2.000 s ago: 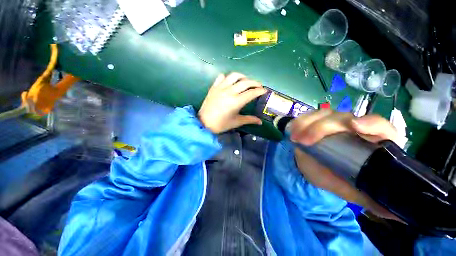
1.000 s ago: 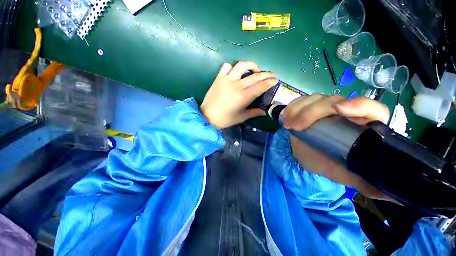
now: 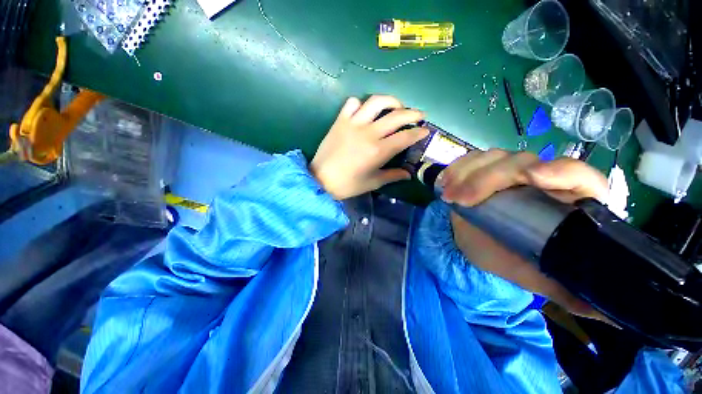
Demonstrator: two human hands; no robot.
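A dark smartphone body (image 3: 444, 146) with a yellow-edged white label lies at the mat's near edge. My left hand (image 3: 363, 146) grips its left end, fingers over the top and thumb on the near side. My right hand (image 3: 523, 181) is wrapped around an electric screwdriver (image 3: 512, 223) with a grey barrel and black rear, pointing left. Its front end is at the phone beside my left thumb. The bit tip and any screw there are hidden.
Several clear screw cups (image 3: 556, 79) stand at the right. Near them lie loose screws (image 3: 486, 98), a thin dark stick (image 3: 513, 106) and blue picks (image 3: 539, 121). A yellow-handled item (image 3: 416, 35) with a thread lies behind. An orange clamp (image 3: 52, 131) is at the left edge.
The bench items first shifted up in the picture, then slightly right, as the view moved. Both hands keep their holds, and the driver's front stays at the phone.
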